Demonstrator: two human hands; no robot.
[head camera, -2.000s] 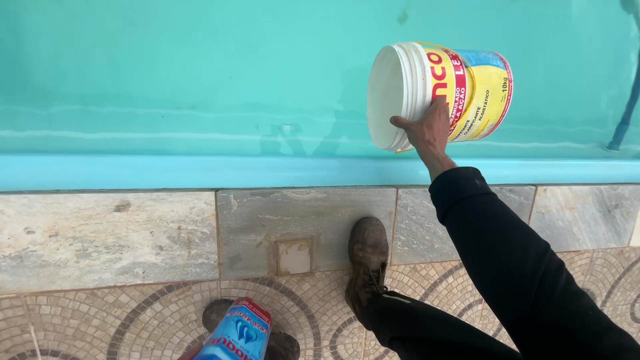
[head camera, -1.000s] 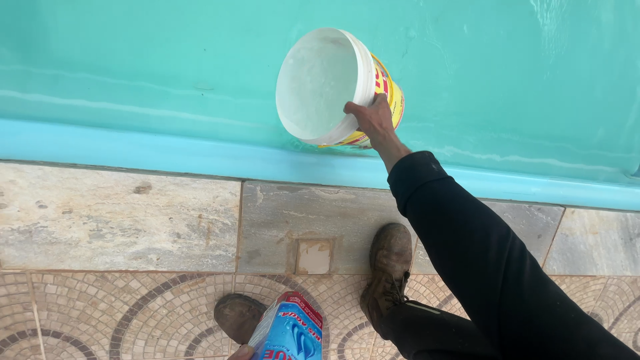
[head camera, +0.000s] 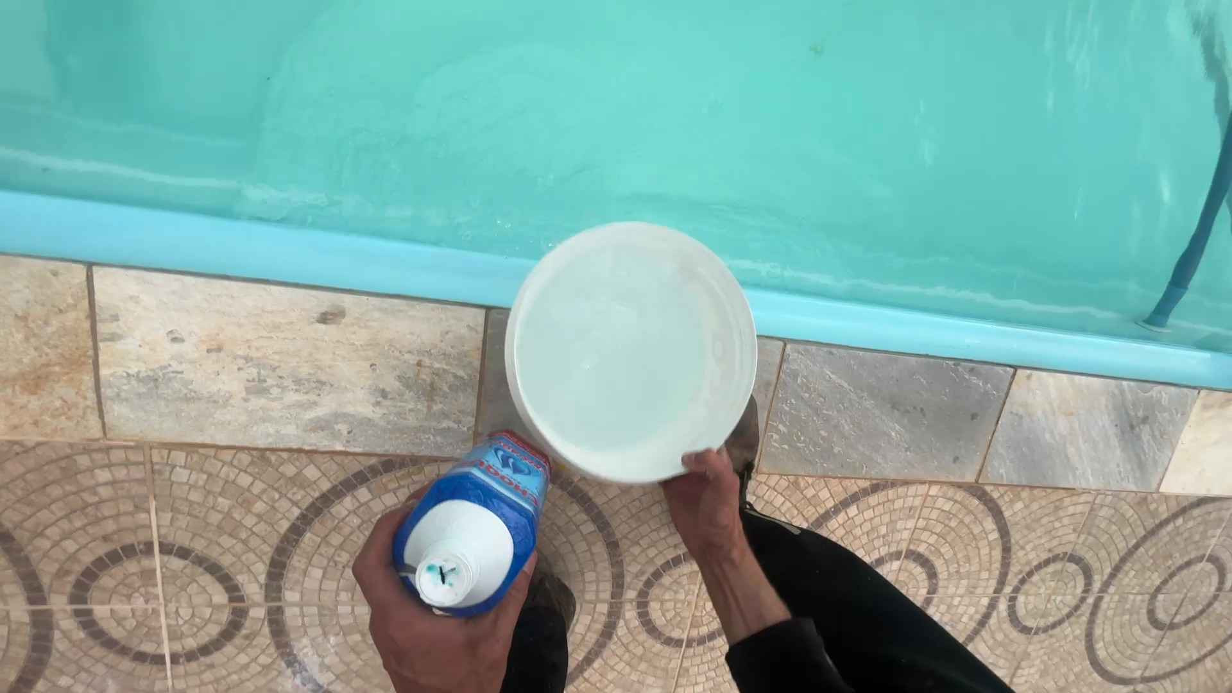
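My right hand (head camera: 707, 505) grips the near rim of a white plastic bucket (head camera: 630, 351), seen from above with cloudy, pale liquid inside. The bucket is over the stone coping at the pool's edge. To its lower left, my left hand (head camera: 438, 616) is wrapped around a blue plastic bottle (head camera: 472, 529) with a white top. The mouth of the bottle faces up, and its white cover shows a small dark slit with greenish specks. The bottle's printed side is turned toward the bucket. The bucket's outer wall is mostly hidden from this angle.
Greenish-blue water fills the swimming pool (head camera: 616, 125) beyond the light blue pool edge (head camera: 241, 241). A blue hose (head camera: 1193, 245) runs into the water at the right. Stone coping (head camera: 289, 356) borders the mosaic-patterned tiles (head camera: 914, 539), where my shoes stand partly hidden.
My right hand has brought the bucket from over the pool to the coping, turning its mouth upward. My left hand has raised the bottle into fuller view.
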